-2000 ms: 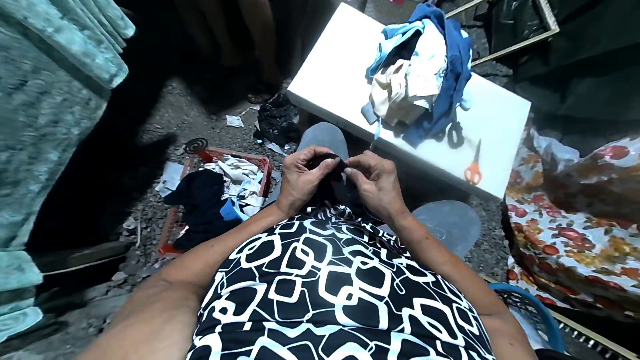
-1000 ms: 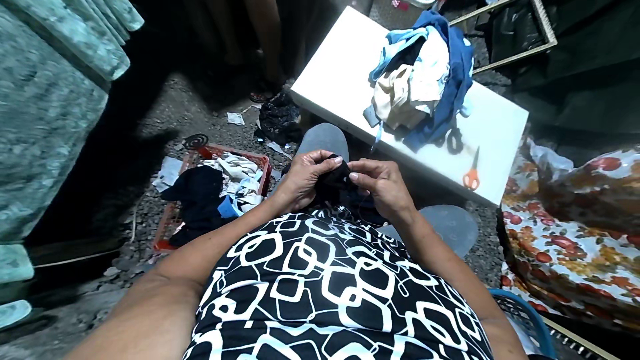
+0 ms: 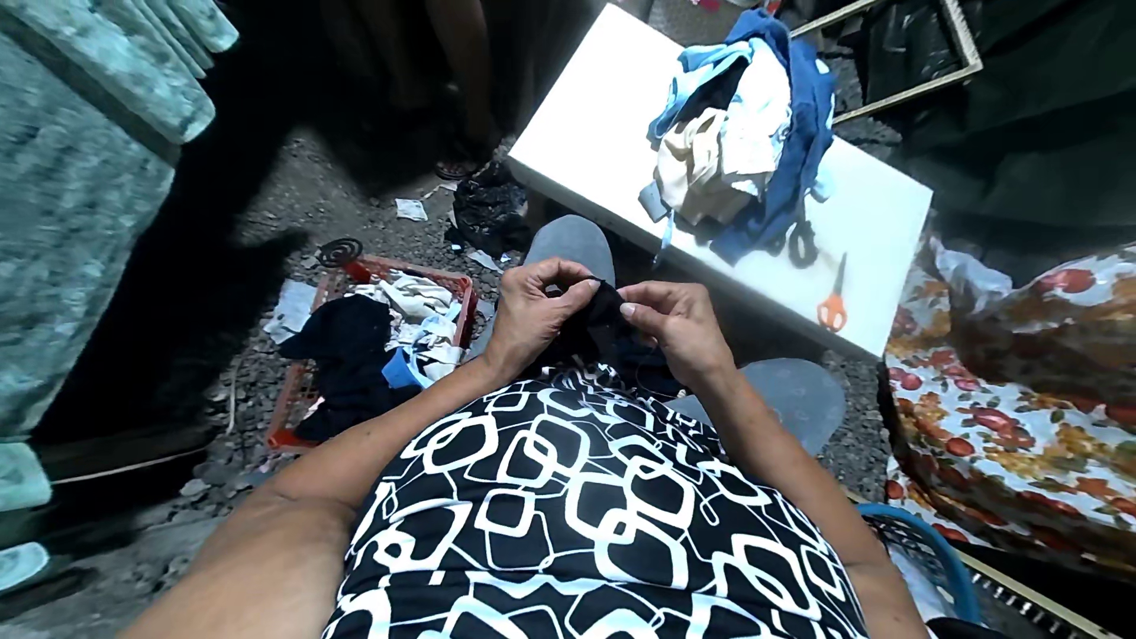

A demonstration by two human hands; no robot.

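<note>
Black cloth (image 3: 603, 311) is held up between my two hands, above my lap. My left hand (image 3: 540, 311) pinches its upper left edge between thumb and fingers. On the other side my right hand (image 3: 676, 324) grips the cloth's right edge with thumb and forefinger; whether a needle is there cannot be told. Beyond my knees, on a white table (image 3: 586, 106), lies a heap of blue, white and beige garments (image 3: 745, 133). Orange-handled scissors (image 3: 832, 306) and a dark-handled tool (image 3: 802, 244) lie beside the heap.
A red plastic crate (image 3: 288, 399) of cloth pieces stands on gravel at the left, with a black plastic bag (image 3: 488, 213) past it. Green textured fabric (image 3: 71, 204) hangs far left. Floral cloth (image 3: 1021, 417) and a blue-rimmed basket (image 3: 954, 550) are at the right. Another person's legs (image 3: 461, 71) show beyond.
My hands stay close together at the black cloth, with small shifts of the fingers. The garments and scissors on the table have not moved.
</note>
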